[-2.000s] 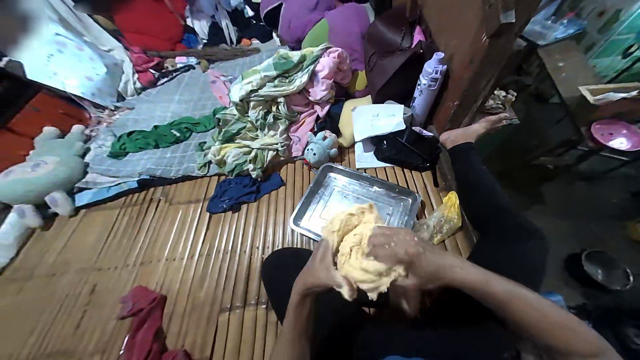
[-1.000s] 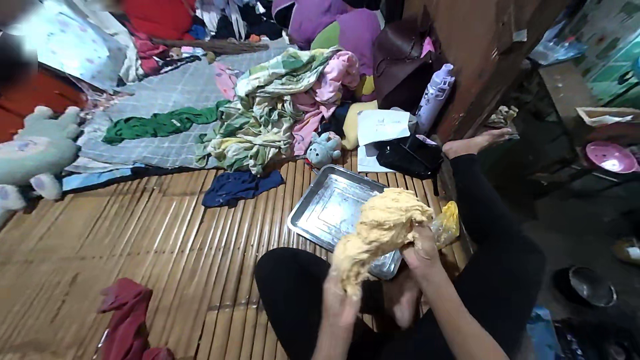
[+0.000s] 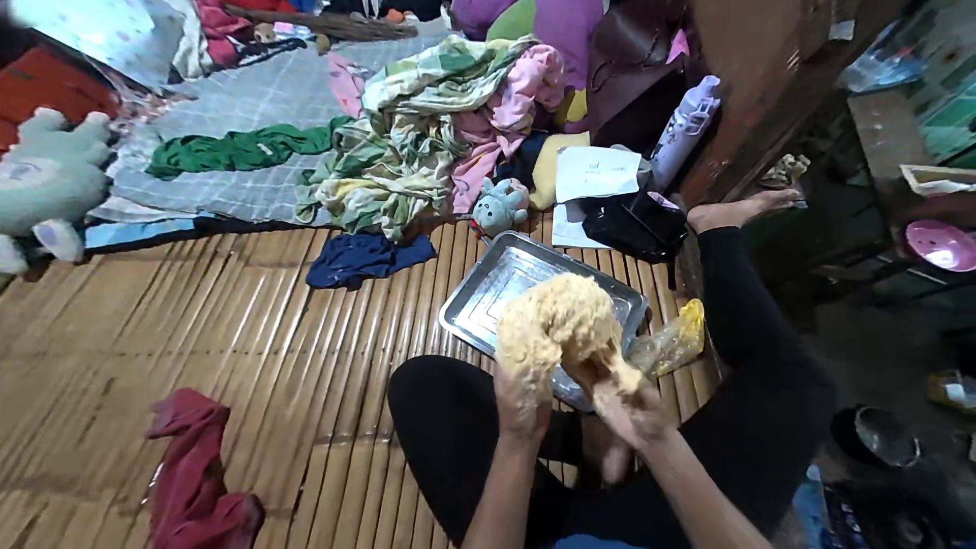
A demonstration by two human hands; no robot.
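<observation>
A lump of pale yellow dough [image 3: 568, 313] is held up in both my hands, bent into an arch over a rectangular metal tray [image 3: 488, 286]. My left hand [image 3: 524, 396] grips the dough's left end. My right hand [image 3: 634, 408] grips its right end, where the dough looks thinner and torn. The fingers are partly hidden by the dough. The tray lies on the bamboo slat floor [image 3: 351, 335] in front of my crossed legs. Beside its right edge lies a clear and yellow plastic bag [image 3: 675, 343].
Beyond the tray are a small plush toy [image 3: 499, 206], papers [image 3: 597, 172], a black pouch [image 3: 640, 223] and a lilac bottle [image 3: 686, 130]. Crumpled cloths [image 3: 412, 137] lie on a grey mat. A navy cloth [image 3: 370, 258] and a red cloth [image 3: 198, 473] are to the left.
The dough has gone from a bunched lump between my hands to a stretched piece, then to an arch over the tray. My hands have shifted, and both still hold it.
</observation>
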